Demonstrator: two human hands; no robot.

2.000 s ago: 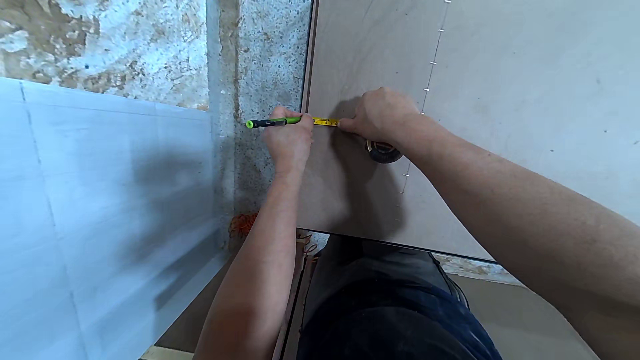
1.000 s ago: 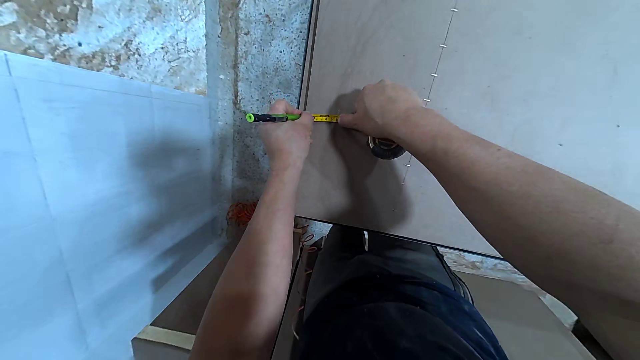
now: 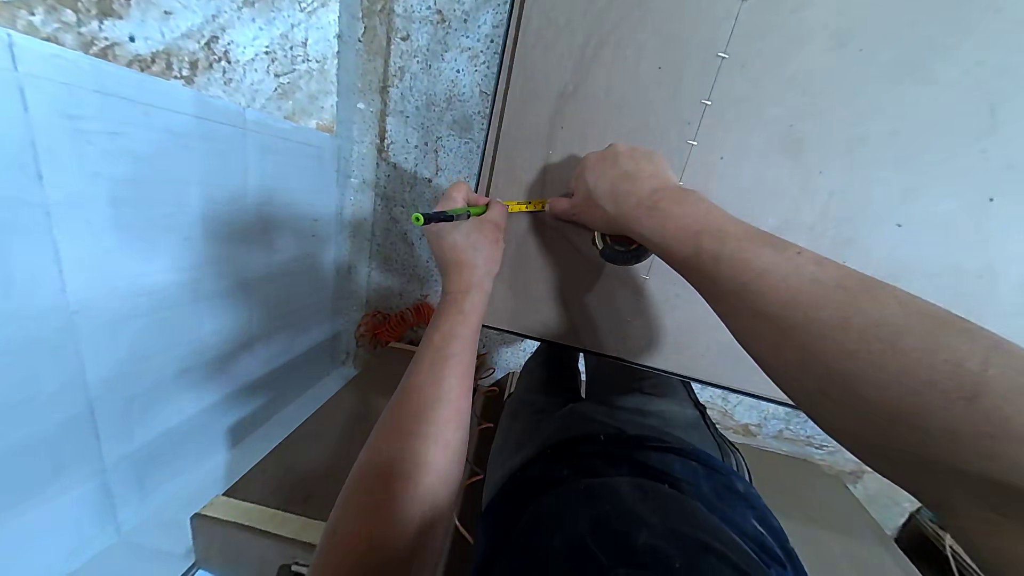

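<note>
A large flat board (image 3: 592, 96) lies in front of me, with a dark line near its left edge and a seam with small staples across it. My left hand (image 3: 468, 236) is at that left edge, its fingers closed on a green and black pen (image 3: 450, 215). The yellow blade of a tape measure (image 3: 526, 206) spans the gap between my two hands. My right hand (image 3: 620, 192) rests on the board and grips the tape measure; its dark round case (image 3: 622, 249) shows below the palm. The pen's tip and the blade's end are hidden by my left fingers.
Left of the board runs a speckled concrete floor strip (image 3: 436, 104), then a white panelled surface (image 3: 160, 240). An orange coiled hose (image 3: 394, 323) lies near my left forearm. A brown box-like piece with a pale strip (image 3: 260, 518) stands at lower left. My legs are against the board's near edge.
</note>
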